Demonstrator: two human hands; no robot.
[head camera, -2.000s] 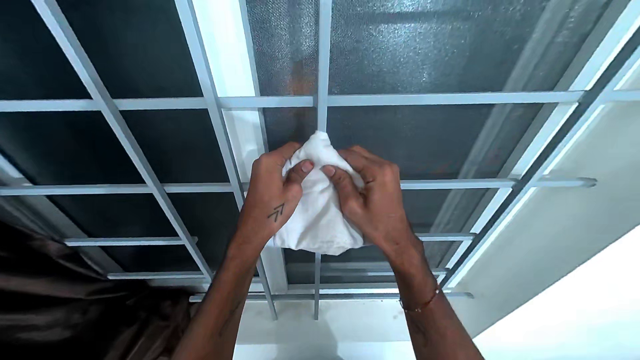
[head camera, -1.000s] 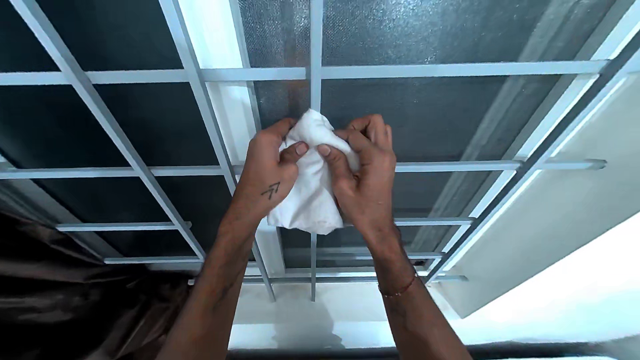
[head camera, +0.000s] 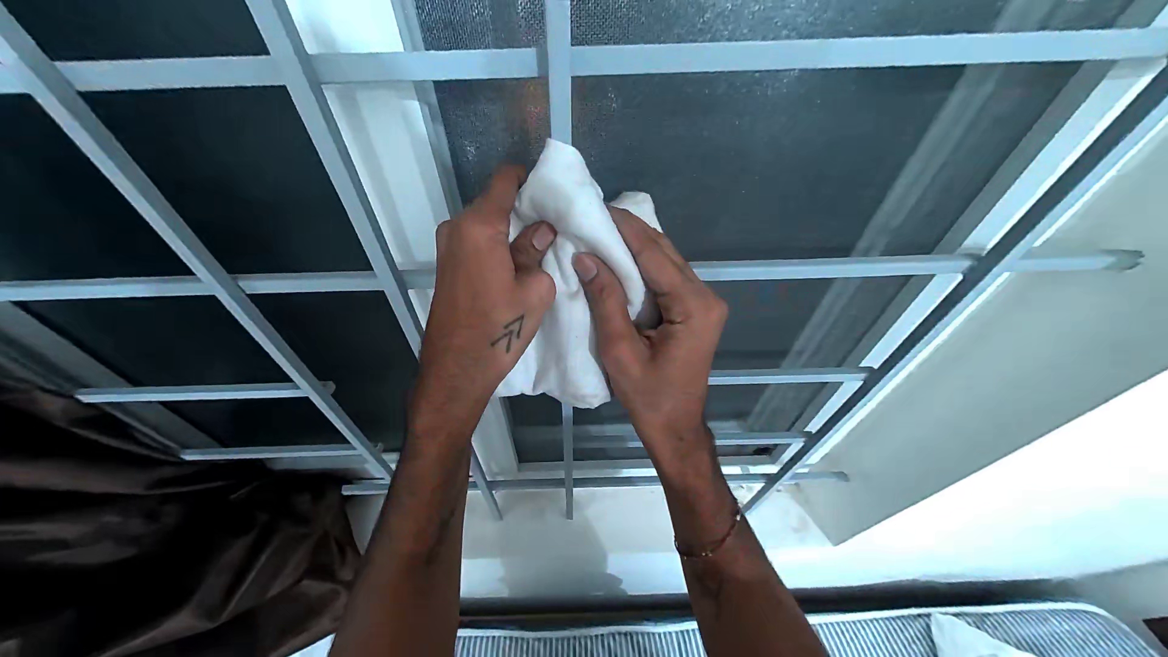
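Note:
A white cloth (head camera: 570, 356) is bunched around the middle upright bar of a light-grey metal window grille (head camera: 776, 55). On its left side my left hand (head camera: 488, 283) grips it, thumb pressed on the folds. My right hand (head camera: 662, 319) pinches the cloth from the other side, thumb on top and fingers curled behind. The cloth hides the part of the bar beneath it, and the fingertips at the back are hidden too.
Behind the grille are dark window panes with mesh (head camera: 776, 164) and a white frame post (head camera: 383, 155). A dark brown curtain (head camera: 164, 538) hangs at lower left. A pale wall edge runs along the right. Striped bedding (head camera: 1031, 630) shows at the bottom.
My hands have shifted on the cloth, and its folds have changed shape; a corner now sticks out behind my right hand. The view has tilted down, bringing in the striped bedding.

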